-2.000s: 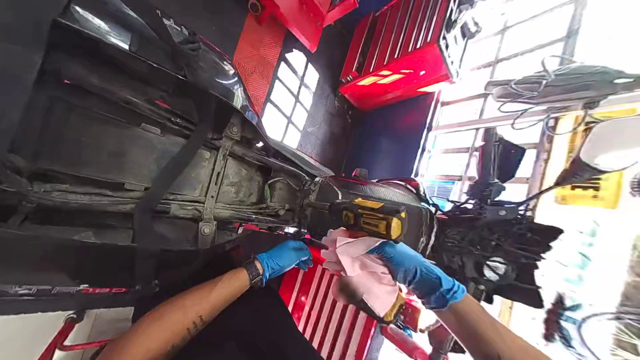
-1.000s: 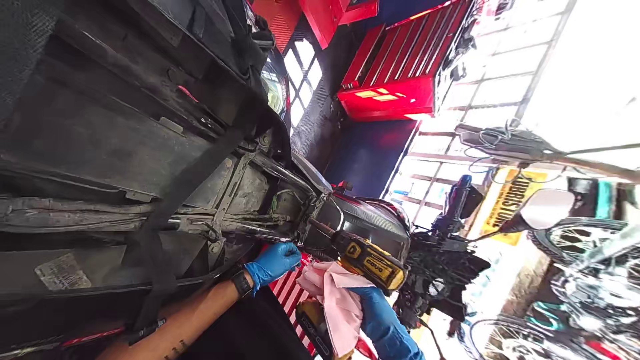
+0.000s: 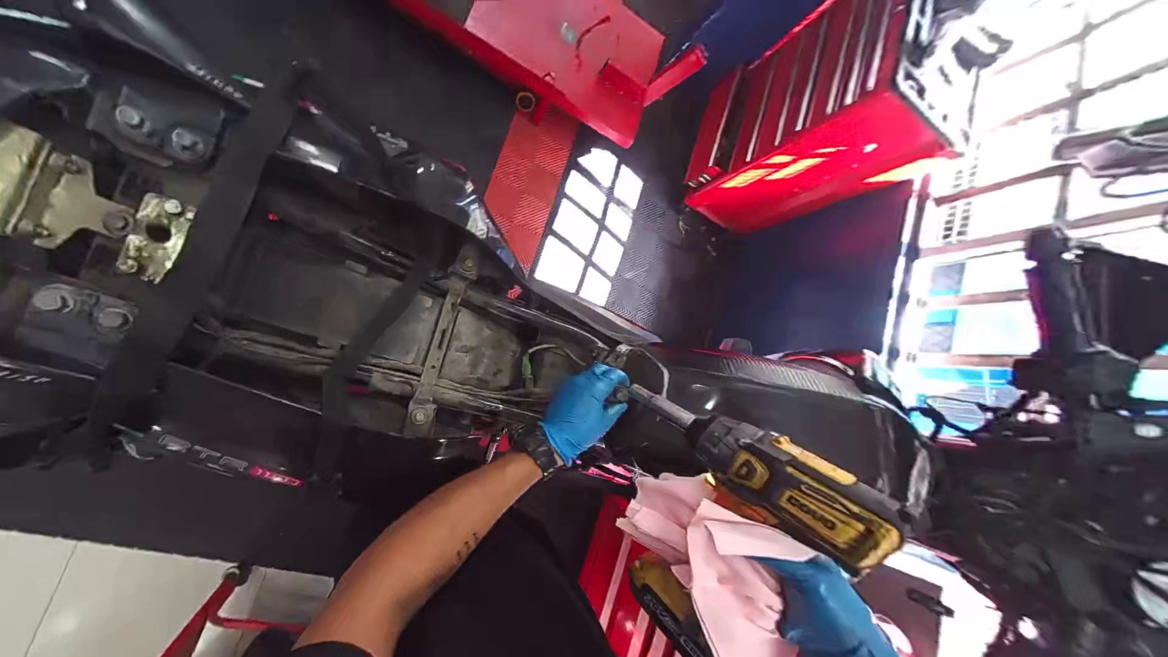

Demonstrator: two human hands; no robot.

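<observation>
My left hand, in a blue glove, is at the frame of a motorcycle, with its fingers around the end of a socket or extension. That extension sits on a yellow and black DeWalt cordless impact driver or drill, which points left toward those fingers. My right hand, also gloved in blue, is at the tool's handle, together with a pink cloth that covers much of the grip. Whatever the left fingertips touch at the frame is partly hidden.
Black straps cross the motorcycle's bare frame. A black rear fender lies to the right of the left hand. A red tool chest stands at the upper right, and a red metal stand at the top. Dark parts and cables hang at the right.
The power tool has turned from lying across the fender area to pointing at my left hand, its extension now in view. My left hand has moved up to the tool's tip.
</observation>
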